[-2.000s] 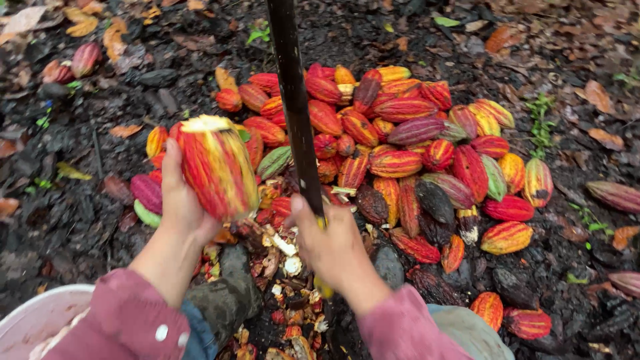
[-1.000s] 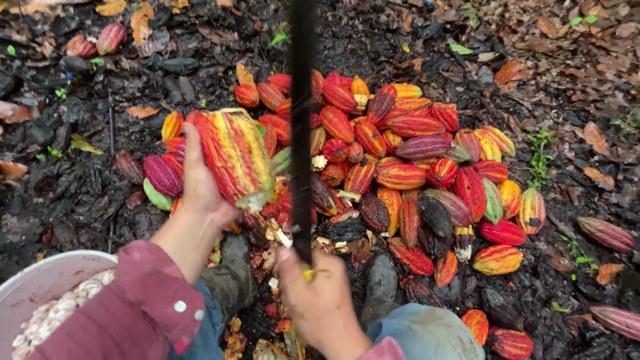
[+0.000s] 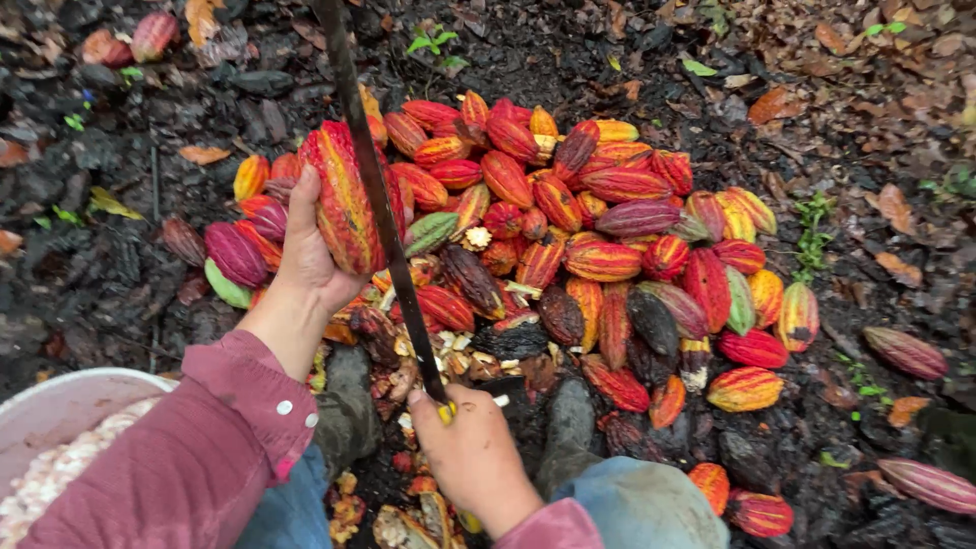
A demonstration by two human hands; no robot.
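My left hand [image 3: 316, 259] holds up a large red and yellow cacao pod [image 3: 345, 200], its fingers around the far side and the thumb along the left. My right hand [image 3: 467, 446] is closed on the yellow handle [image 3: 447, 412] of a machete. The long dark blade [image 3: 379, 200] points away from me and passes in front of the pod's right side; whether it touches the pod I cannot tell. Beyond both hands lies a heap of cacao pods [image 3: 602, 261], mostly red, orange and yellow, with some purple, green and blackened ones.
A white bucket [image 3: 91, 375] with whitish cacao beans [image 3: 57, 476] stands at my left. Cut husk pieces [image 3: 415, 526] lie between my boots [image 3: 568, 423]. Loose pods [image 3: 906, 352] lie at the right and far left on dark, wet ground with fallen leaves.
The machete has swung from upright to a slant, its tip now toward the upper left. The pod in my left hand has turned; its pale cut end, seen earlier, no longer shows.
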